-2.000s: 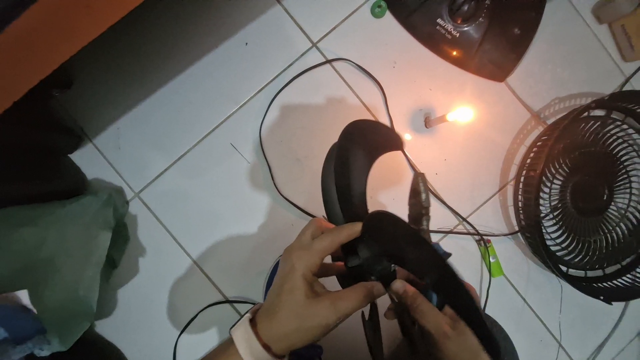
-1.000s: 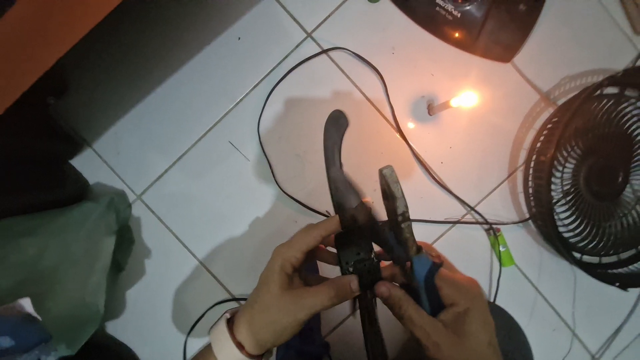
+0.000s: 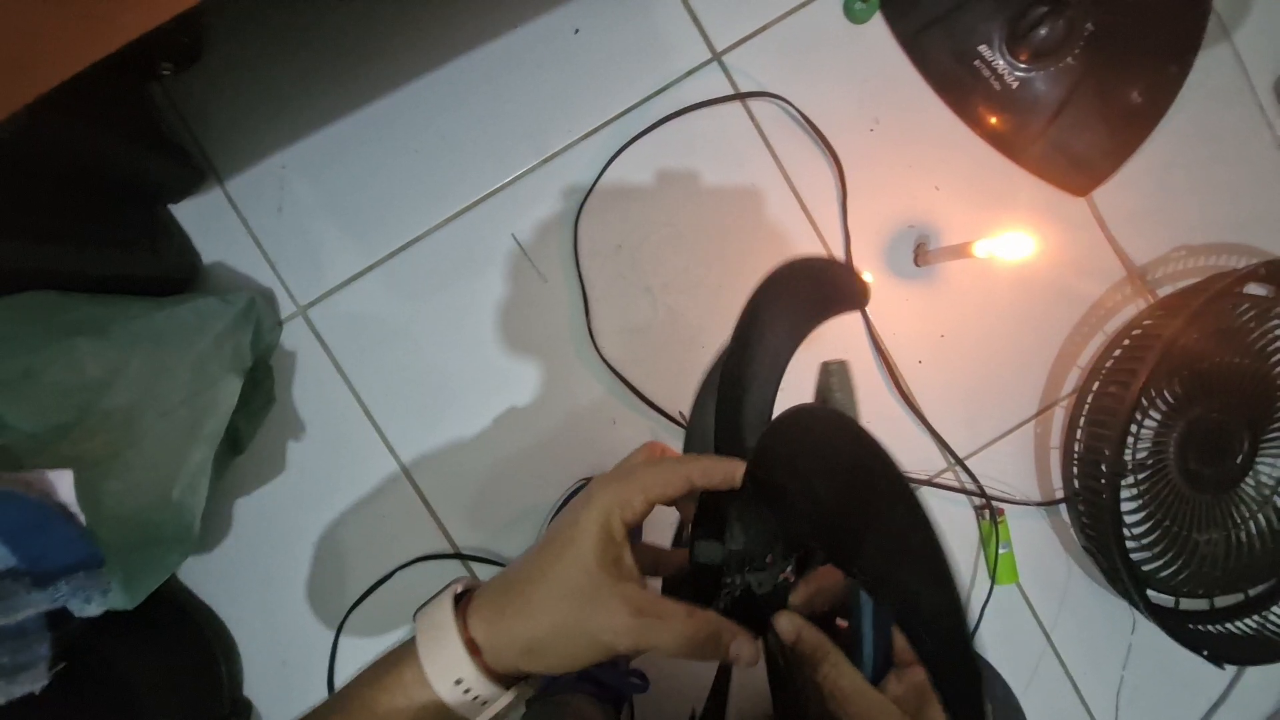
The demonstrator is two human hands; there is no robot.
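Observation:
A black plastic fan blade assembly point(image 3: 870, 500) is held up at the lower middle, its curved blades spread. My left hand point(image 3: 610, 560), with a pale watch band at the wrist, grips the hub from the left. The fingertips of my right hand point(image 3: 830, 660) pinch near the hub from the lower right. Pliers with blue handles point(image 3: 836, 385) are partly hidden behind the blades, at my right hand. Dark strips hang below the hub between my hands. What the fingers touch inside the hub is too dark to tell.
A lit candle point(image 3: 945, 252) stands on the tiled floor beyond the blades, near a black fan base point(image 3: 1050, 90). A round fan grille point(image 3: 1215, 450) lies right, a green lighter point(image 3: 997, 545) beside it. A black cable point(image 3: 578, 240) loops across the tiles. Green plastic point(image 3: 130, 400) lies left.
The blade assembly was turned edge-on one second ago; now its broad curved blades face the view again, covering most of the pliers. Both hands stay on it.

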